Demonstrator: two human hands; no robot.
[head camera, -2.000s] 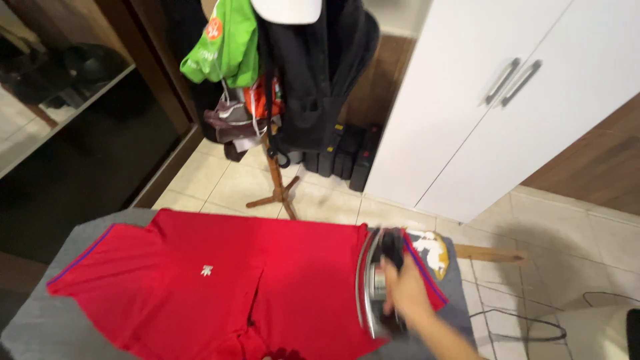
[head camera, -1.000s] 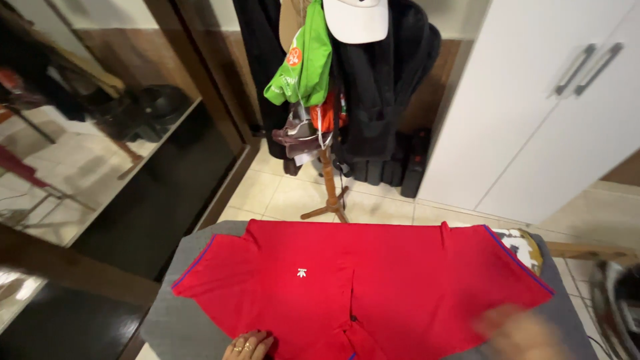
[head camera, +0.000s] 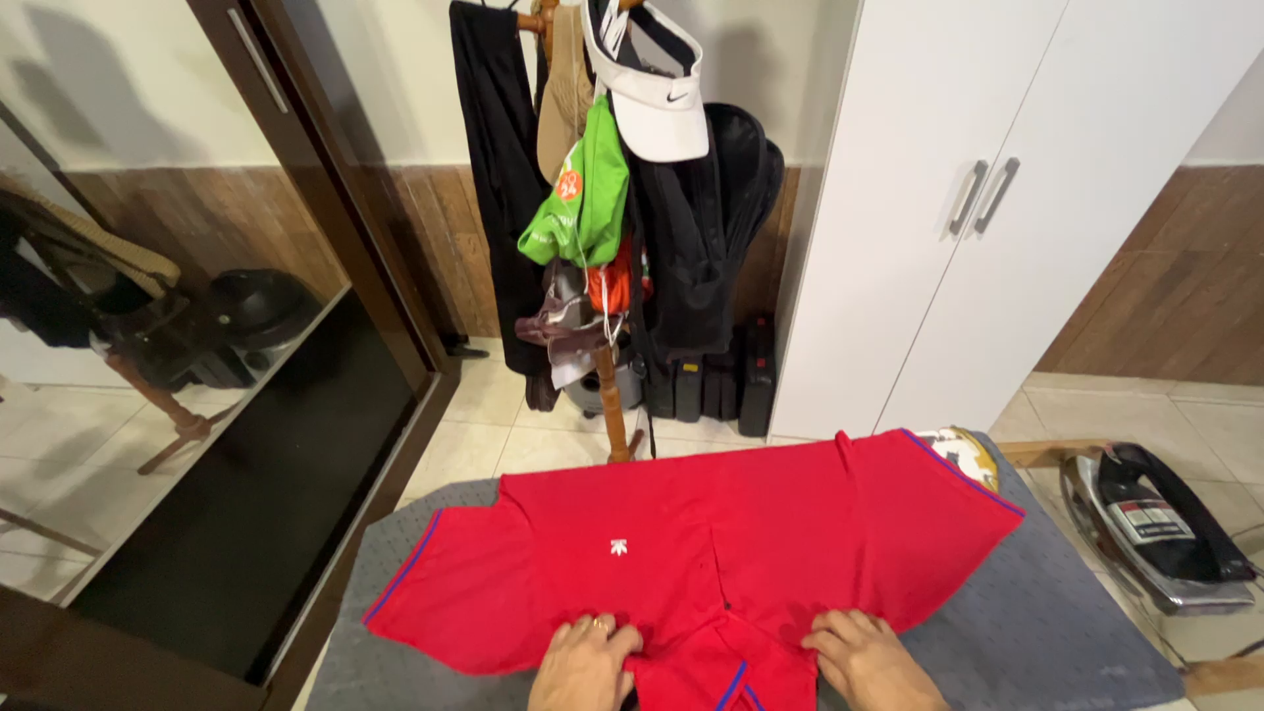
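Observation:
A red polo shirt (head camera: 681, 533) with blue edging and a small white emblem lies spread over a grey ironing board (head camera: 1047, 612), its collar at the near edge. My left hand (head camera: 585, 664) pinches the cloth left of the collar, a ring on one finger. On the collar's other side, my right hand (head camera: 864, 657) has its fingertips closed on the fabric. A steam iron (head camera: 1150, 523) with a black handle rests beyond the board's right end, away from both hands.
A wooden coat stand (head camera: 610, 405) with a white visor (head camera: 657, 109), a green bag (head camera: 588, 193) and a black backpack (head camera: 696, 237) stands behind the board. A white wardrobe (head camera: 918, 217) is at right, a mirrored sliding door (head camera: 197, 296) at left.
The iron, earlier in my right hand on the shirt, is now at the right, out of my hand. My right hand has come to the cloth beside the collar. The view has shifted.

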